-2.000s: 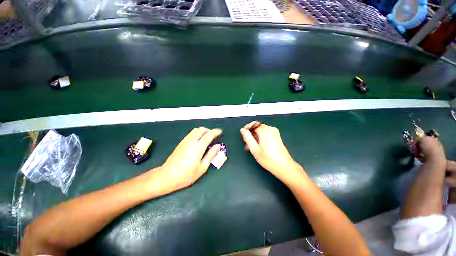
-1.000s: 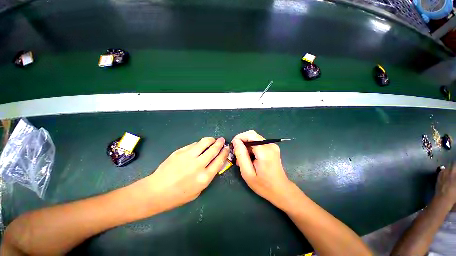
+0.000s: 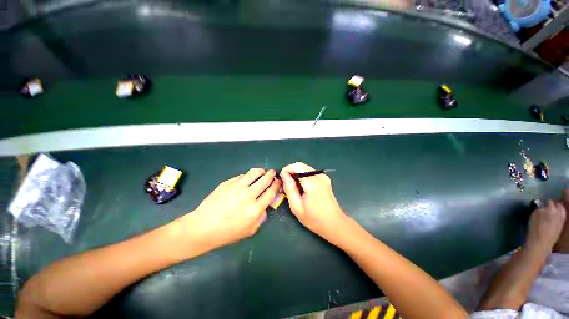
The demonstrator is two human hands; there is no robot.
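My left hand (image 3: pixel 234 202) lies over a device unit on the green work surface and holds it with the fingertips. Only a bit of the unit's yellow-edged battery (image 3: pixel 277 200) shows between my hands; its housing is mostly hidden. My right hand (image 3: pixel 310 194) is closed on slim black tweezers (image 3: pixel 315 173), whose thin grey end points right, away from the unit. The tweezers' other end is hidden at the unit. A second device unit (image 3: pixel 160 190), black with a white, yellow-edged battery on it, lies left of my left hand.
A crumpled clear plastic bag (image 3: pixel 51 196) lies at left. Beyond the white strip (image 3: pixel 237 130), several units lie on the green belt (image 3: pixel 249 96); a thin pale strip (image 3: pixel 320 115) touches the line. At right are small loose parts (image 3: pixel 515 176), a black unit (image 3: pixel 542 171) and another person's hand (image 3: pixel 547 223).
Since the earliest frame, my hands have come together at the unit and the tweezers now show in my right hand. Since one second ago, they have barely moved. The neighbour's hand has shifted.
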